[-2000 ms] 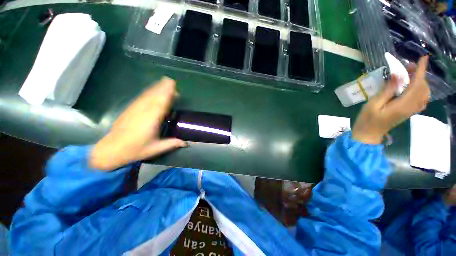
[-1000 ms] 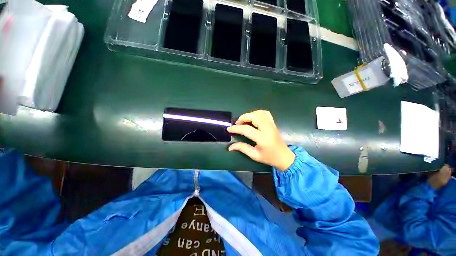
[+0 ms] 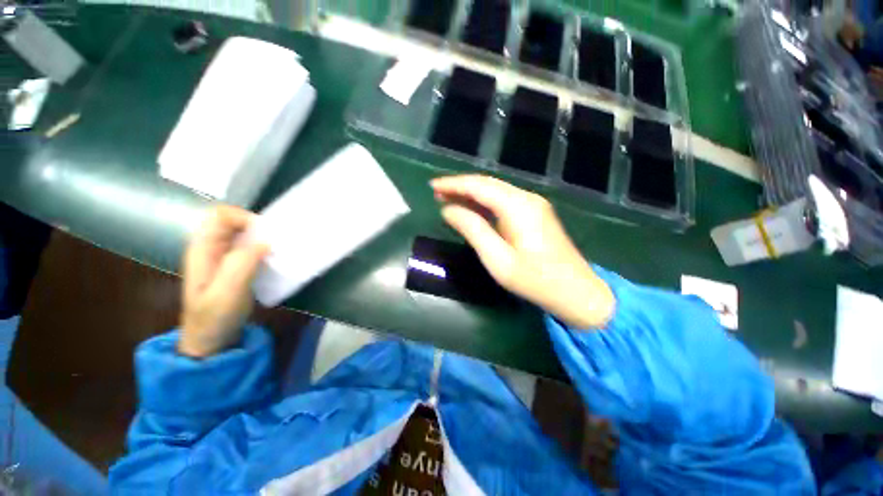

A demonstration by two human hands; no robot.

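My left hand [image 3: 219, 276] grips the near-left end of a flat white film sheet [image 3: 334, 221], holding it tilted just left of the phone screen. The glossy black phone screen [image 3: 436, 269] lies on the bench with a bright light streak; its right part is hidden under my right hand. My right hand [image 3: 528, 254] is over the screen, fingers apart and pointing left, with nothing seen in it. A thick white stack of film sheets [image 3: 232, 121] stands behind the held sheet.
A clear blister tray [image 3: 542, 182] with black screens and a small white card [image 3: 405, 79] lies behind. At right are stacked trays [image 3: 808, 126], a pale bottle with a yellow band [image 3: 750, 241], a white card [image 3: 712, 298] and white paper [image 3: 859, 339]. A small black device [image 3: 190, 37] is far left.
My left hand has come into view holding a white sheet. My right hand has moved over the screen from its right end. The whole view has shifted, showing more of the bench's left side.
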